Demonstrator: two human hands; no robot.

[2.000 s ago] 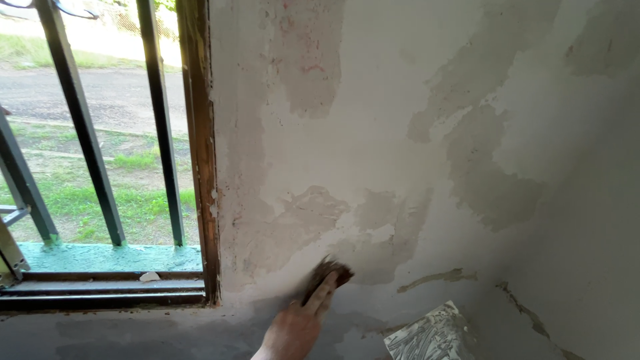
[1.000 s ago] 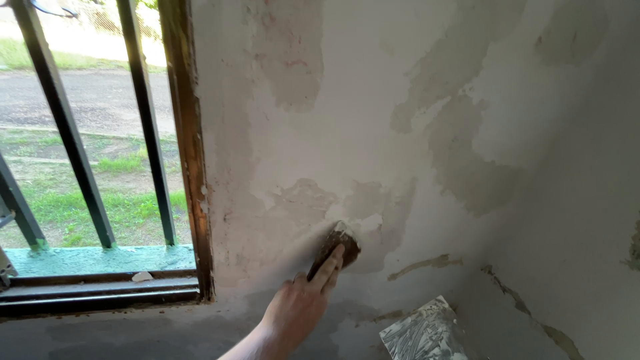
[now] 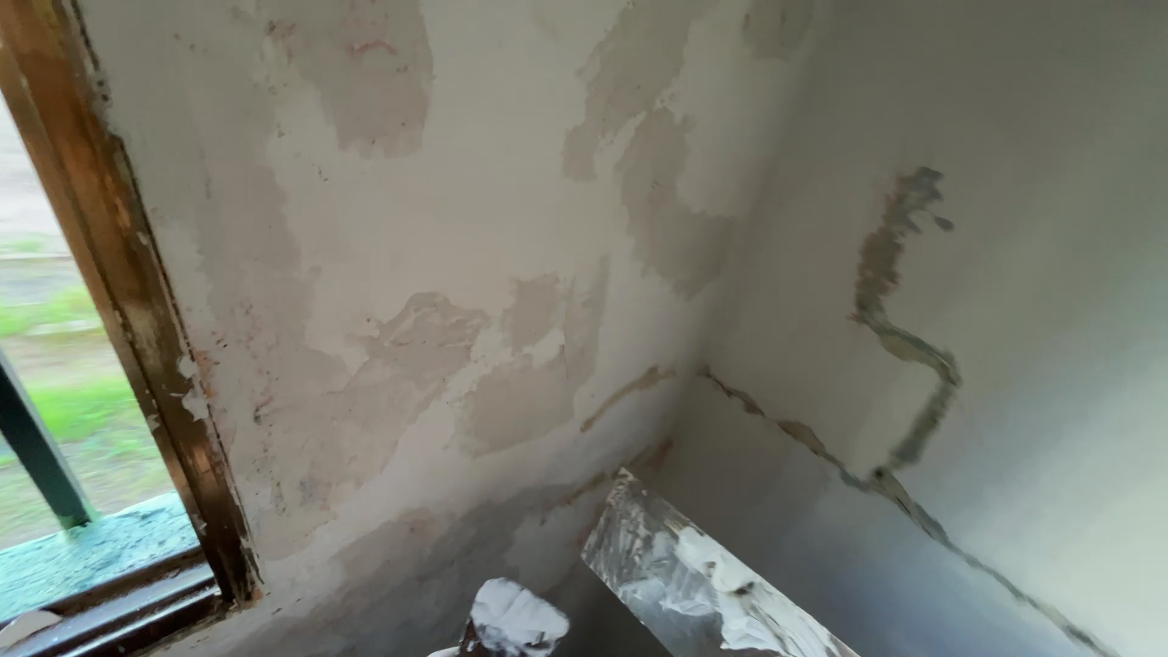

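A scraper or putty knife [image 3: 518, 619], its blade loaded with white filler, shows at the bottom middle. A sliver of my right hand [image 3: 444, 652] is at its lower left, at the frame's bottom edge, holding it. To its right a flat metal plate [image 3: 703, 575], smeared with white filler, slants up from the bottom edge; what carries it is out of frame, and my left hand is not visible. Behind both is the patchy plastered wall [image 3: 383, 228], with grey-beige patches among whiter areas. Blade and plate appear apart.
A worn brown window frame [image 3: 119, 274] with a dark bar [image 3: 41, 447] and a turquoise outer sill [image 3: 109, 547] stands at left. The walls meet in a corner right of the middle. A long jagged crack [image 3: 940, 529] runs down the right wall [image 3: 1031, 274].
The hand with the scraper has left the wall patch and moved down to the bottom edge, near the plate. White filler now covers the blade. The view has swung right.
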